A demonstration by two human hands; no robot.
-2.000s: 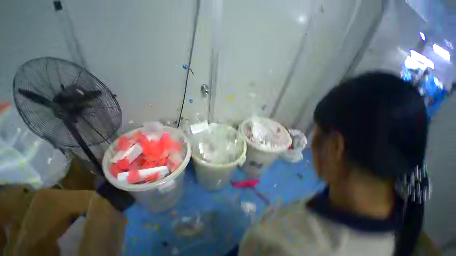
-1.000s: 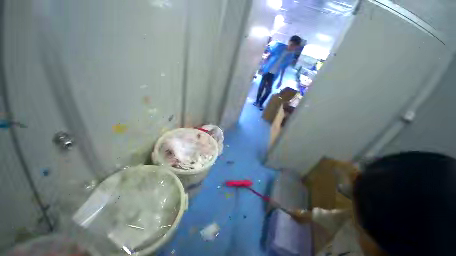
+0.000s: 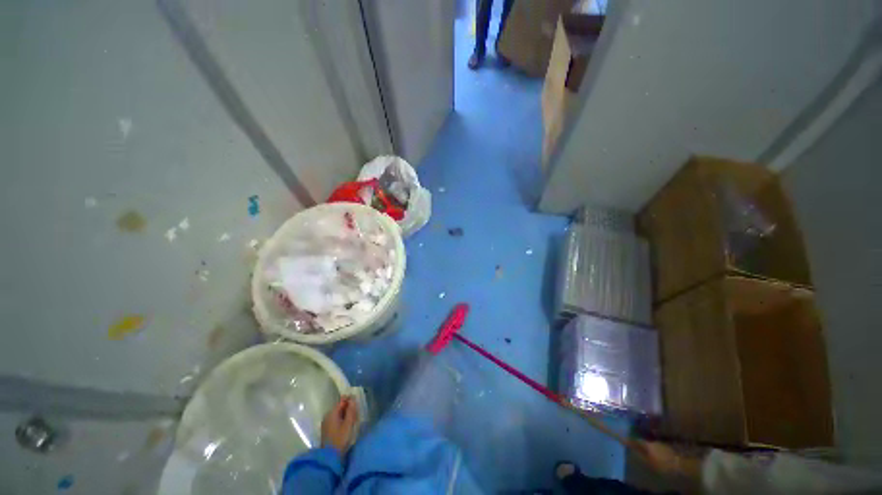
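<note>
My left hand [image 3: 338,422], below a blue sleeve, is at the right rim of a round white bin [image 3: 198,416] at the lower left. Its fingers look curled; whether they grip the rim or film is unclear. The bin holds clear plastic film. Blue cloth [image 3: 411,459] lies right of this hand, with a blurred translucent patch above it. My right hand is not in view. A second white bin [image 3: 329,276], full of pale and reddish scrap, stands just beyond.
Another person's hand [image 3: 667,462] holds a stick with a red head [image 3: 450,327] on the blue floor. Clear tray stacks [image 3: 609,363] and open cartons [image 3: 783,367] stand right. A white bag [image 3: 411,198] with red scrap lies behind the bins. Someone's legs [image 3: 488,29] show beyond the doorway.
The view has turned right and down, away from the fan and the red-scrap bin. My left hand has come into view at the bin. The other person's head has left the view.
</note>
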